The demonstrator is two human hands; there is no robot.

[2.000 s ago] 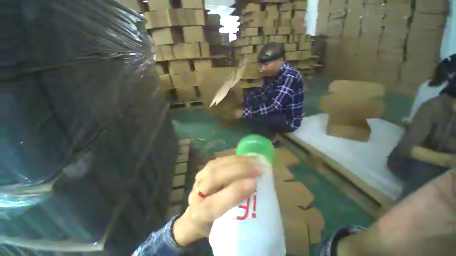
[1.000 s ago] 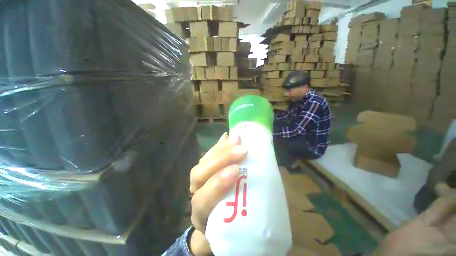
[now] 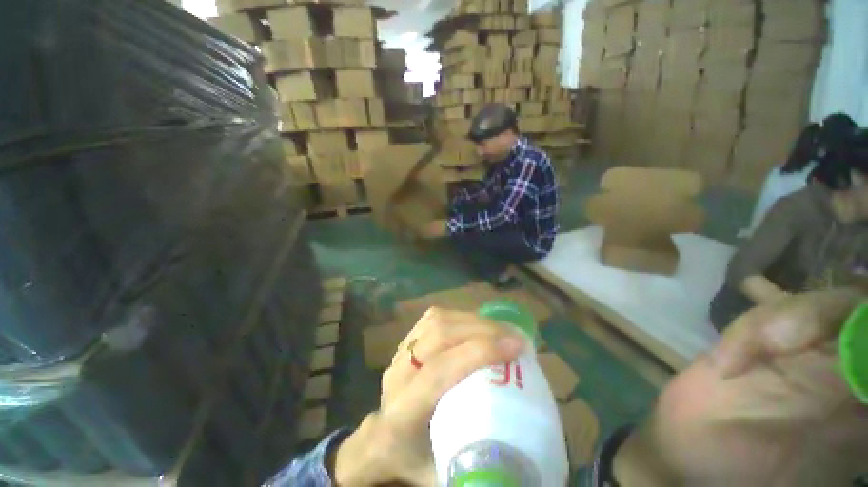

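Note:
My left hand (image 3: pixel 443 380) is closed round a white bottle (image 3: pixel 504 404) with red marking. The bottle's far end is green, and its near end, cut by the bottom edge, shows a clear rim with green in it. My right hand (image 3: pixel 752 390) is large and blurred at the right, apart from the bottle, with its fingers curled at a round bright green cap (image 3: pixel 855 352) cut by the right edge. The exact finger contact on the cap is unclear.
Wrapped dark goods (image 3: pixel 143 228) stand close on the left. Brown blanks (image 3: pixel 562 376) lie on the green floor beyond the bottle. A person in plaid (image 3: pixel 514 195) handles cardboard. A part-folded box (image 3: pixel 647 219) stands on the white-covered pallet (image 3: pixel 609 290); another person (image 3: pixel 790 238) sits right.
The bottle has come lower and tipped, so its near end now shows. My right hand has risen further into view, with the green cap now visible beside it.

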